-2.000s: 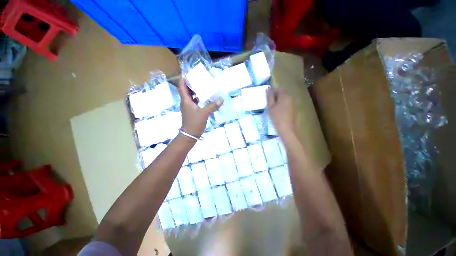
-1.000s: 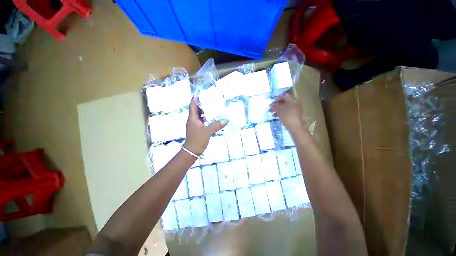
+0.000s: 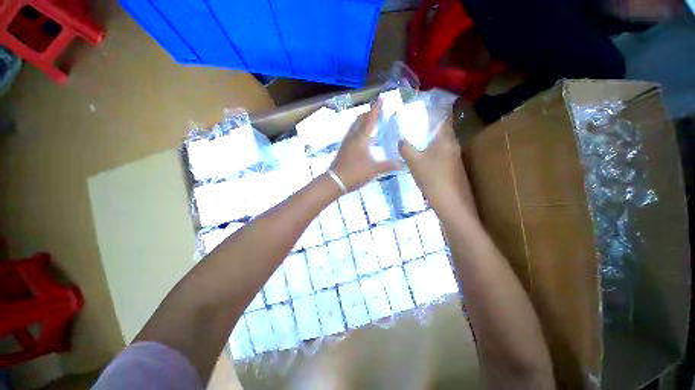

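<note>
A brown carton stands in front of me, lined with clear film and holding rows of white boxes. My left hand, with a white band at the wrist, is at the upper right part of the rows. My right hand is beside it. Between them is a white box in crinkled clear film, with both hands against it. Glare hides the box prints and some finger contacts. Some boxes in the top row lie tilted.
A blue tote is beyond the carton. Another open carton with clear plastic is at right. Red stools stand at left and behind. A person's dark-clothed legs are at upper right. A flat board lies at left.
My left hand has moved right, from the upper middle of the rows to beside my right hand. A filmed box is now between both hands. The view has shifted slightly.
</note>
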